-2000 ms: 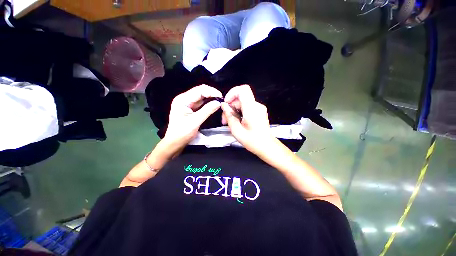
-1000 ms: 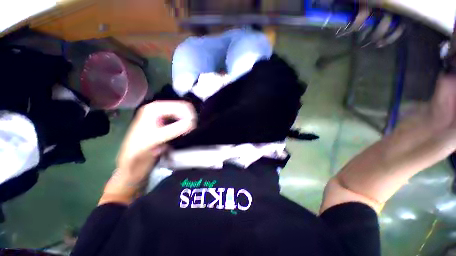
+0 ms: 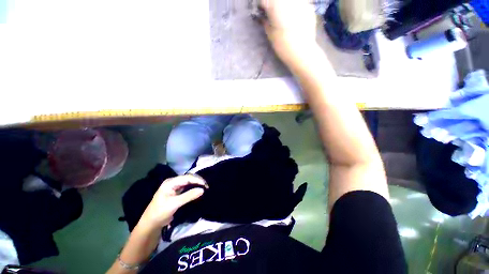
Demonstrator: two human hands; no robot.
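Note:
The black garment lies bunched on the lap over light blue jeans, with white lining showing along its near edge. My left hand is over the garment's left part, thumb and fingertips close together; whether they pinch cloth or a tiny thing is too small to tell. My right hand is stretched out over the grey-brown work mat, blurred and near the top edge of the picture. A small dark thing shows at its fingertips; whether it is held cannot be told.
A pale table with a ruler-like front edge spans the top. A pale blue spool and dark items lie at its right. A pink-red basket and black and white pieces are at left. Light blue cloth hangs at right.
My right hand has left the garment, swung out to the right, and now reaches forward over the table. My left hand stays at the garment. The view has tilted up, showing the tabletop.

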